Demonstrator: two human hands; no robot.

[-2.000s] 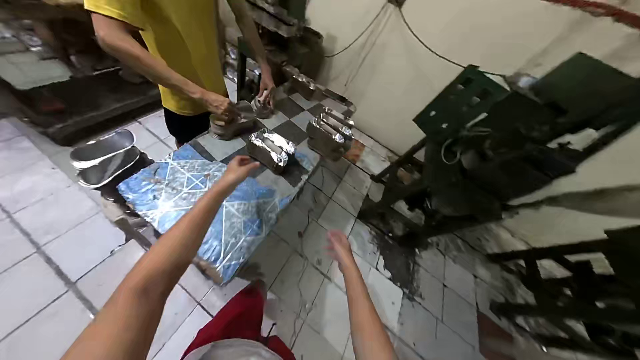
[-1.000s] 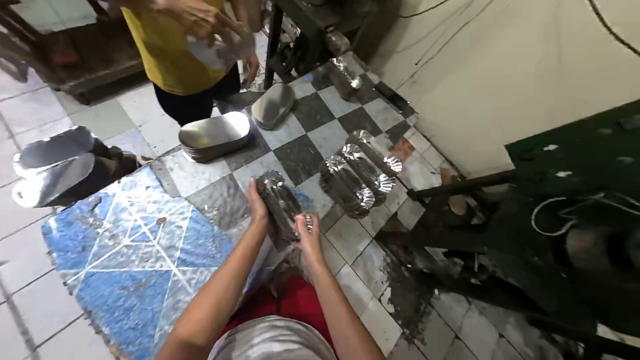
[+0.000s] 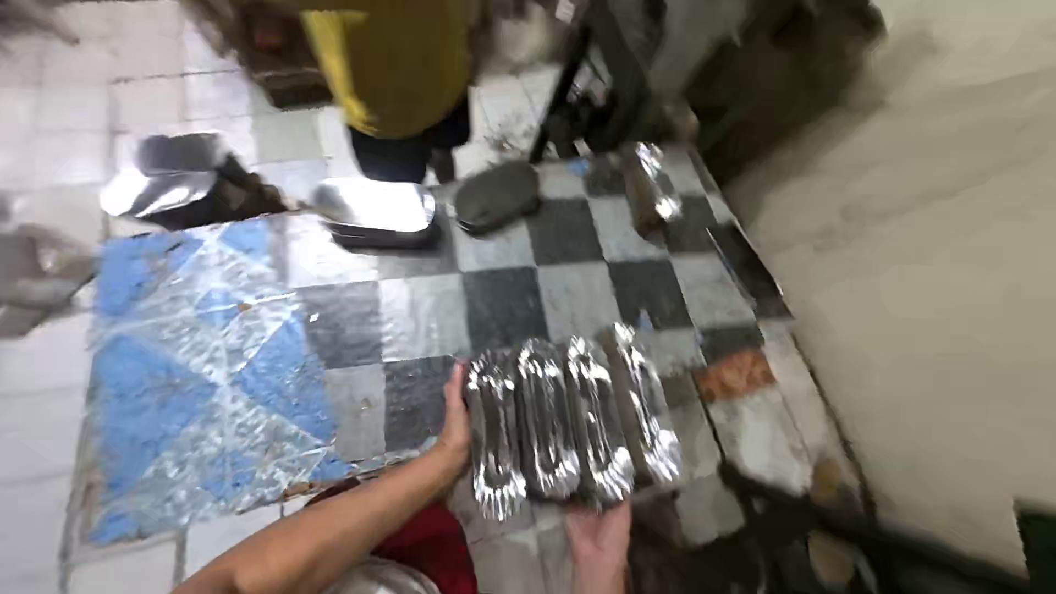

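Several stacks of long oval metal pieces with crimped shiny rims (image 3: pixel 549 421) stand side by side at the near edge of the tiled tabletop. My left hand (image 3: pixel 455 417) lies against the outer side of the leftmost stack, fingers pointing away from me. At the near ends of the middle stacks is my right hand (image 3: pixel 598 528), its fingers partly hidden beneath or behind them. Whether either hand bears any weight cannot be told. Farther back are a stack of smooth oval metal pieces (image 3: pixel 375 206) and a darker oval stack (image 3: pixel 497 196).
Another crimped stack (image 3: pixel 652 186) stands at the back right, with a dark flat bar (image 3: pixel 749 268) near the wall. Blue patterned sheeting (image 3: pixel 206 379) covers the left tabletop. Shiny metal pieces (image 3: pixel 165 177) sit beyond its corner. A person in a yellow shirt (image 3: pixel 396 66) stands across the table.
The crimped stack between my hands a second ago now stands in the row with the others. The other person's hands, seen earlier, are out of view. The view has shifted.
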